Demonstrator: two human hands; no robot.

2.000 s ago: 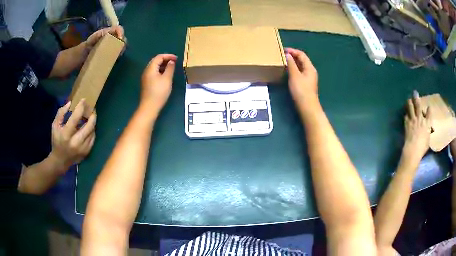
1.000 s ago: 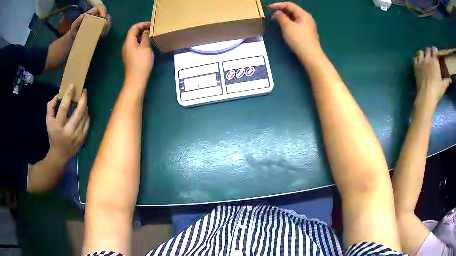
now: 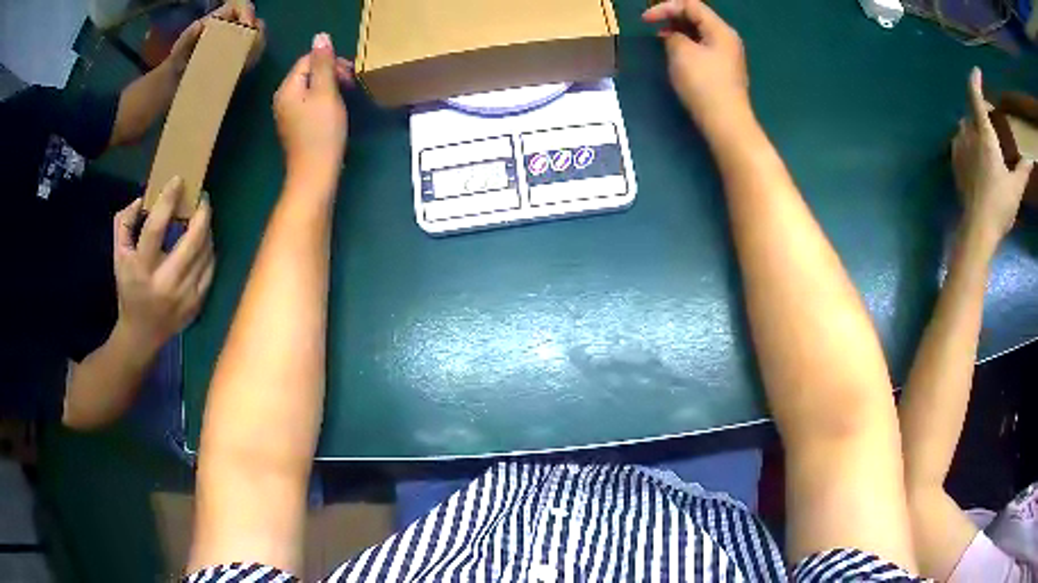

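Note:
A closed brown corrugated mailer box point(image 3: 489, 57) sits on the weighing plate of a white digital bench scale point(image 3: 524, 213), its far part cut off by the top edge. The scale's grey display is at left and three round buttons on a dark panel are at right. My left hand point(image 3: 312, 108) is at the box's left end, fingers loosely bent, holding nothing. My right hand point(image 3: 703, 71) is a little off the box's right end, fingers apart and empty.
The scale stands on a dark green tabletop point(image 3: 535, 342) with a curved near edge. At left, another person's hands hold a brown box point(image 3: 199, 114) upright. At right, another person's hand point(image 3: 988, 171) touches a brown box point(image 3: 1021, 134). A white power strip end point(image 3: 882, 10) shows at the top right.
The view has tilted down, so the box and scale sit higher in the picture. The box stays on the scale. My left fingers have lifted a little, and my right hand stays apart from the box.

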